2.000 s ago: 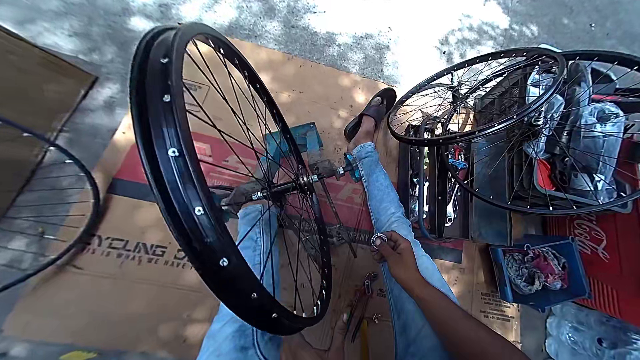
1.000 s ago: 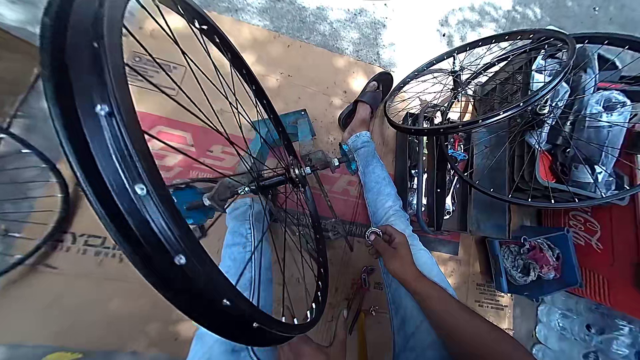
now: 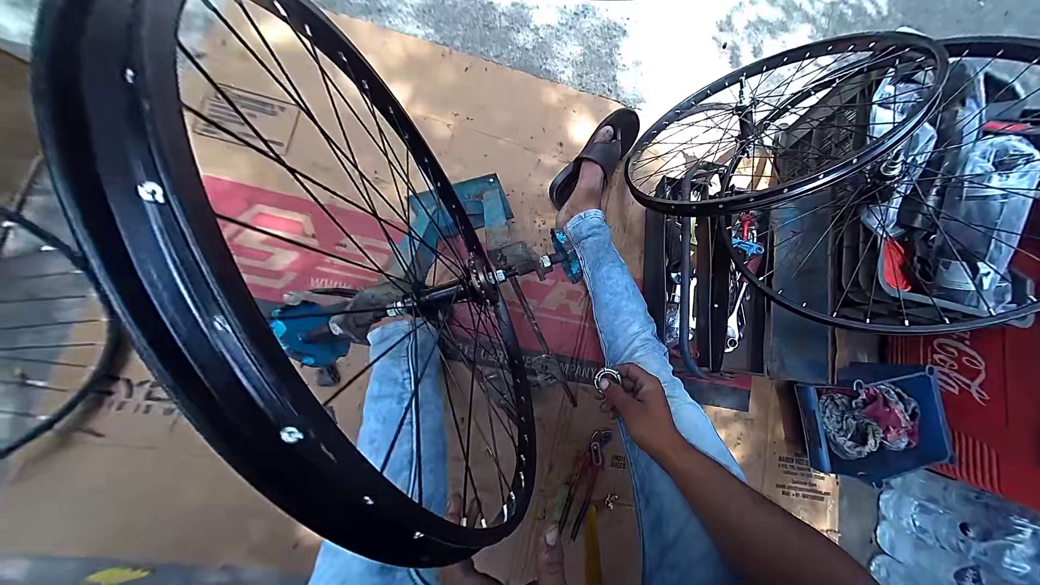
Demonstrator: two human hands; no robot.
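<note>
A black bicycle wheel (image 3: 284, 431) stands tilted over my legs, its axle resting across a blue and grey metal stand (image 3: 459, 207). Between the thumb and fingers of my right hand (image 3: 642, 406) is a small metal ring (image 3: 607, 377), held beside my right knee. My left hand (image 3: 504, 573) shows only in part at the bottom edge, below the rim; whether it grips anything is hidden. Red-handled pliers (image 3: 587, 479) lie on the cardboard between my legs, near a yellow-handled tool (image 3: 592, 544).
More spoked wheels (image 3: 788, 199) lie at the right over a tool box (image 3: 800, 301) and bagged parts. A blue bin (image 3: 869, 467) holds rags, beside a red crate (image 3: 987, 406) and plastic bottles (image 3: 959, 520). Another wheel (image 3: 101, 390) stands at the left. Cardboard (image 3: 187, 496) covers the ground.
The large wheel has shifted left in the view and its rim has turned. My right hand still holds the ring near my knee.
</note>
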